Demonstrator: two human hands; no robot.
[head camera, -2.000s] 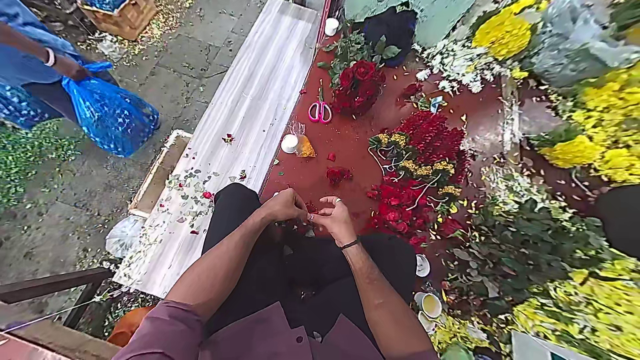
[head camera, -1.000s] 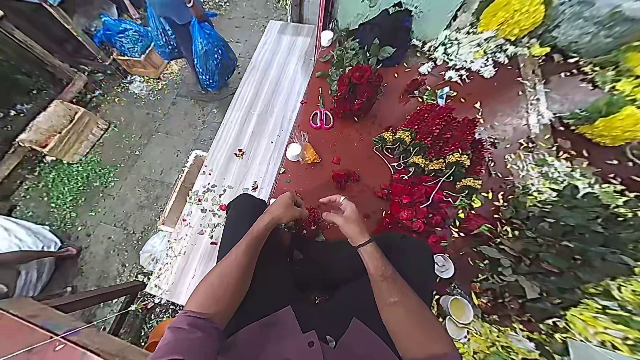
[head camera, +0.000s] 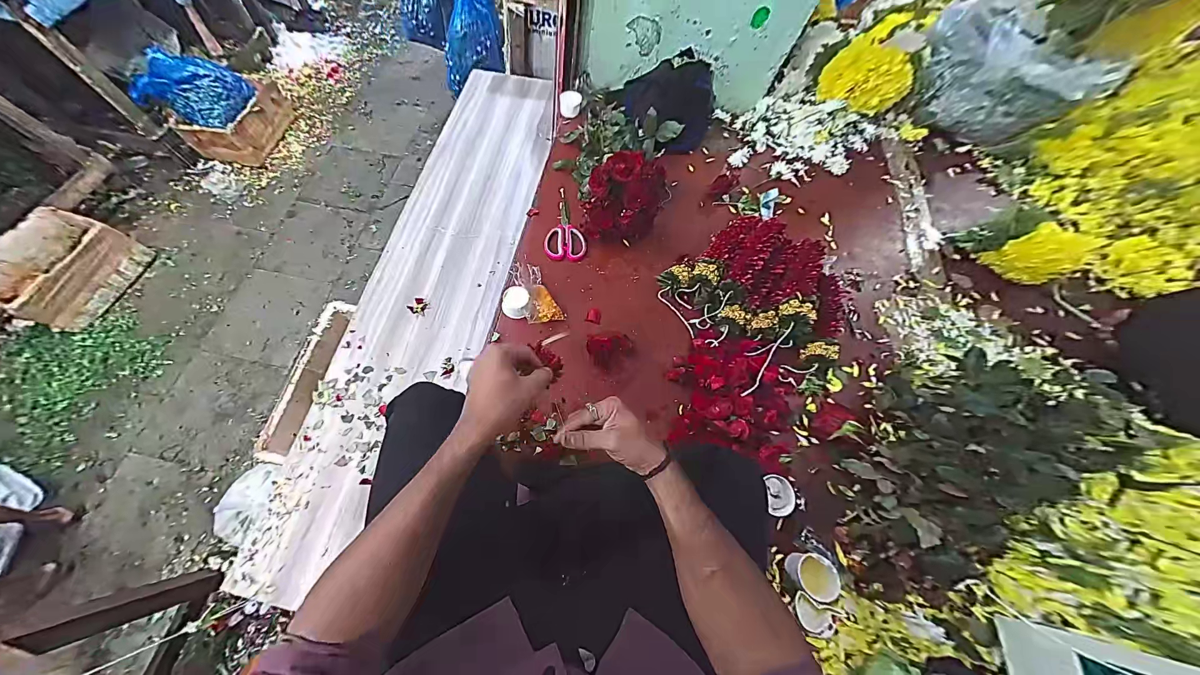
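My left hand (head camera: 506, 386) is raised over my lap at the edge of the red surface, its fingertips pinched together; whether something thin is between them is unclear. To its right, my right hand (head camera: 611, 433) has thumb and fingers brought together, near small red and green bits. Just beyond lie a small heap of red petals (head camera: 609, 348), a white spool-like item (head camera: 516, 302) and a packet of orange material (head camera: 546, 305). Pink-handled scissors (head camera: 565, 242) rest by a bunch of red roses (head camera: 626, 197). Red flower garlands (head camera: 764, 262) with white strings lie at the right.
A pale plank (head camera: 441, 216) with scattered leaf bits runs along the left. Leafy stems (head camera: 975, 469) and yellow flowers (head camera: 1116, 216) fill the right side. A cup of yellowish liquid (head camera: 814, 577) stands by my right knee. A wooden crate (head camera: 234, 122) holds blue plastic at the upper left.
My hands have moved farther apart, the left one rising away from my lap. The person with the blue bag at the upper left has mostly gone out of view. The view has shifted.
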